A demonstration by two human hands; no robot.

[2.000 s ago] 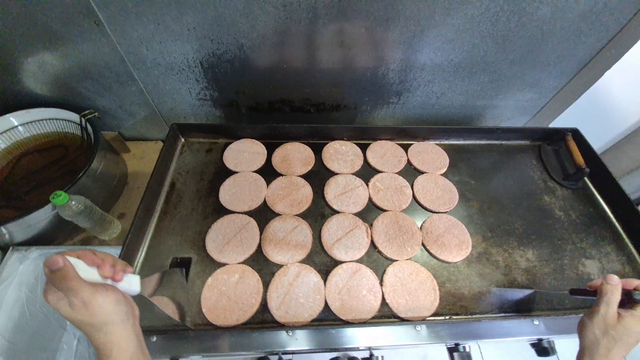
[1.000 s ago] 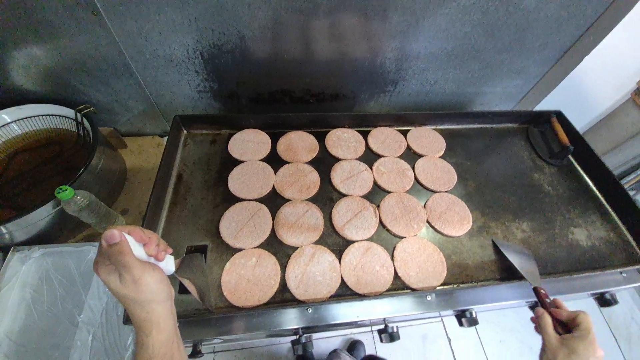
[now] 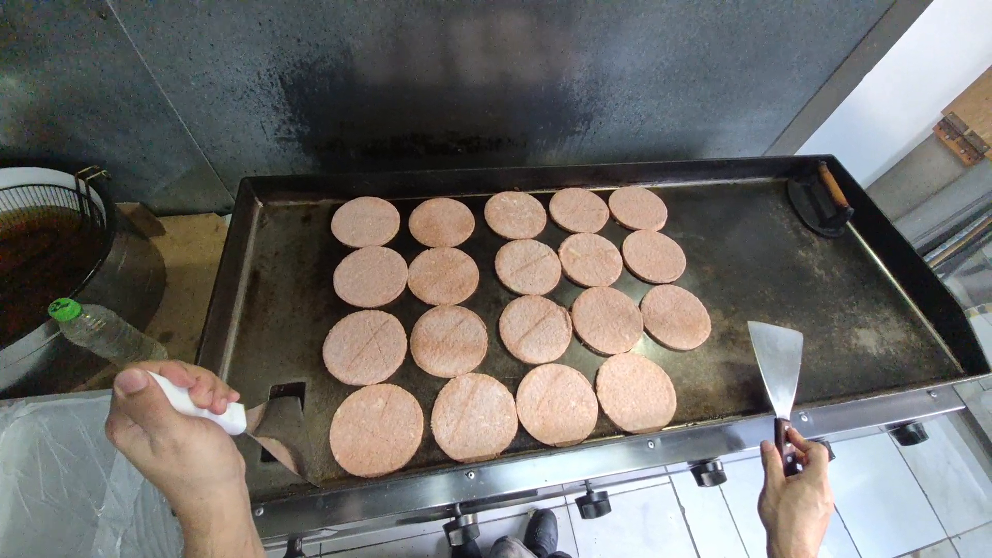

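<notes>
My left hand [image 3: 182,434] grips the white handle of a wide-bladed metal scraper [image 3: 280,434], its blade over the front left of the griddle beside a square cutout [image 3: 288,390]. My right hand [image 3: 796,496] holds the dark handle of a metal spatula [image 3: 776,360], whose flared blade points away over the griddle's front right. Between them, several round pink burger patties [image 3: 473,416] lie in rows on the flat-top griddle [image 3: 744,256]. Some show faint lines across their tops. Neither tool touches a patty.
A round press with a wooden handle [image 3: 834,186] lies at the griddle's back right corner. To the left stand a pot of dark liquid with a wire basket [image 3: 50,194] and a green-capped bottle [image 3: 105,329]. Control knobs [image 3: 593,504] line the front; a metal wall [image 3: 465,77] rises behind.
The spatula in my right hand has turned from lying sideways to pointing away across the griddle. Both hands keep hold of their tools, and the patties keep the same arrangement.
</notes>
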